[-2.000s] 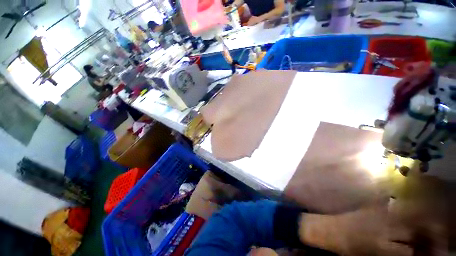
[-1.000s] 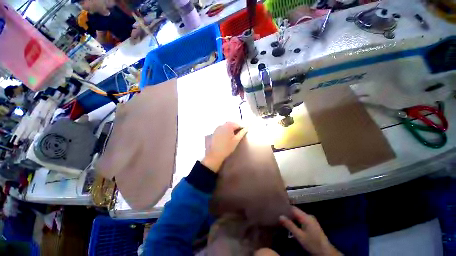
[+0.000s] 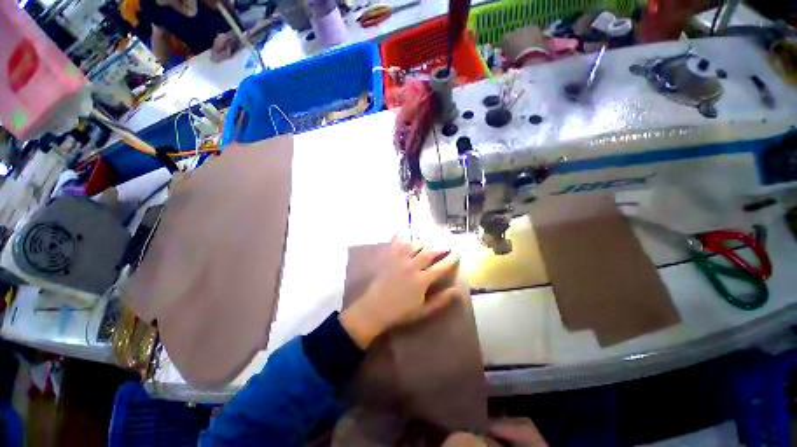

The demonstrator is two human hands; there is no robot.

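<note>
A brown fabric panel [image 3: 441, 367] runs from near the lit needle area down over the table's front edge. My left hand [image 3: 404, 284] lies flat on its upper part, fingers spread toward the needle. My right hand [image 3: 516, 432] is at the bottom edge by the panel's lower end, mostly cut off; its grip is unclear. The white sewing machine head [image 3: 612, 157] stands right of my left hand, with its presser foot [image 3: 496, 237] over the yellowish needle plate [image 3: 516, 262]. A stack of small darker-brown pieces [image 3: 603, 271] lies right of the needle.
A larger taupe pile [image 3: 223, 253] lies left. Scissors [image 3: 734, 266] with red and green handles lie right. Blue [image 3: 306, 87], red [image 3: 434, 51] and green [image 3: 559, 22] baskets stand behind. Dark red thread [image 3: 414, 118] hangs at the machine head. A person [image 3: 197, 28] sits across.
The view has swung from the left to the machine. Since one second ago, my left hand has flattened onto the panel, and my right hand has moved down toward the picture's bottom edge.
</note>
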